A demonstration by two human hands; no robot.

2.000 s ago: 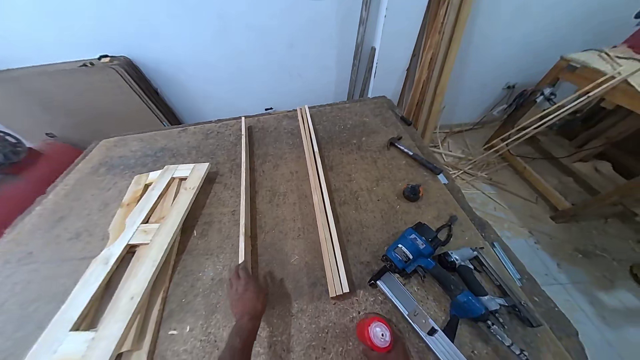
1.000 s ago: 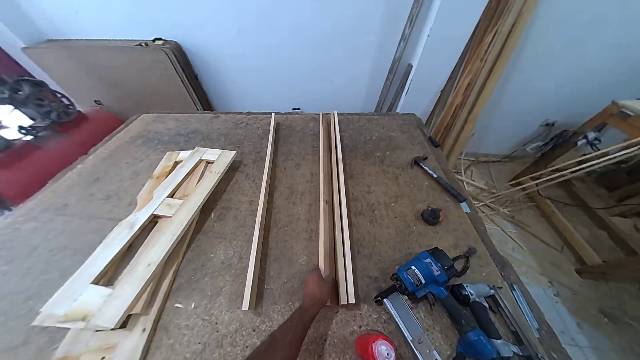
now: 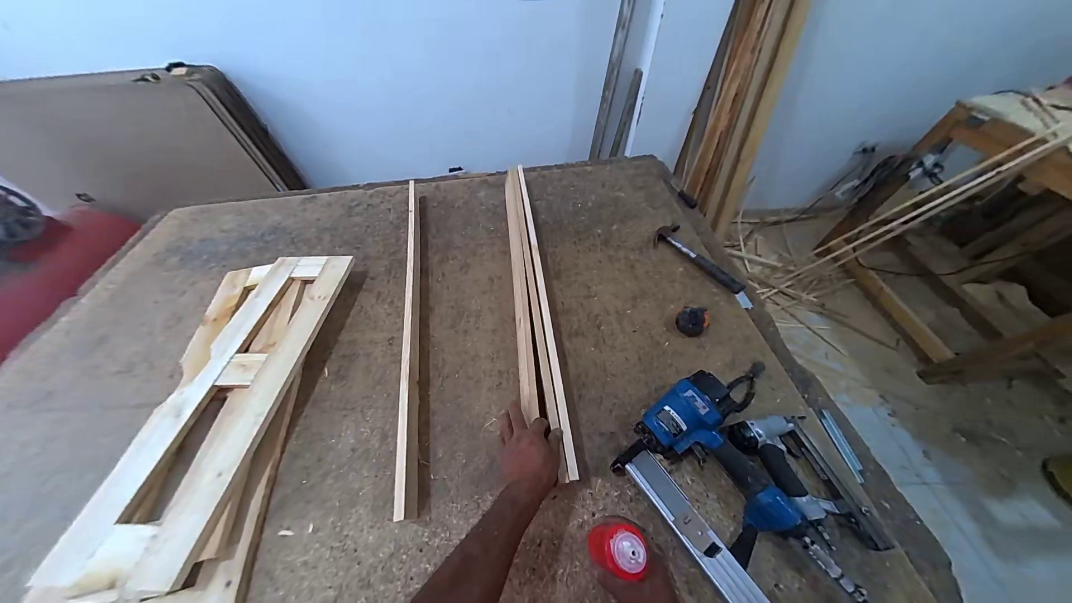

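Observation:
My left hand (image 3: 532,452) grips the near end of a narrow wooden strip (image 3: 521,335), the left one of a close group of long strips. Beside it lies another strip (image 3: 548,335); a thin dark gap shows between strips near my fingers. A single wooden strip (image 3: 408,360) lies apart on the left. At the bottom edge my right hand (image 3: 645,586) is partly in view, around a red bottle (image 3: 618,548) with a pale nozzle; most of that hand is hidden or out of frame.
On the worktable (image 3: 469,251), a slatted wooden frame (image 3: 243,427) lies left. Right are a claw hammer (image 3: 699,260), a small dark round object (image 3: 693,321), a blue nail gun (image 3: 682,414) and a second nailer (image 3: 775,452). Boards (image 3: 737,109) lean against the wall; offcuts (image 3: 787,276) litter the floor.
My left hand has moved right, from the near end of the single strip to the grouped strips. The left strip of the group stood slightly apart one second ago and now lies closer at its far end.

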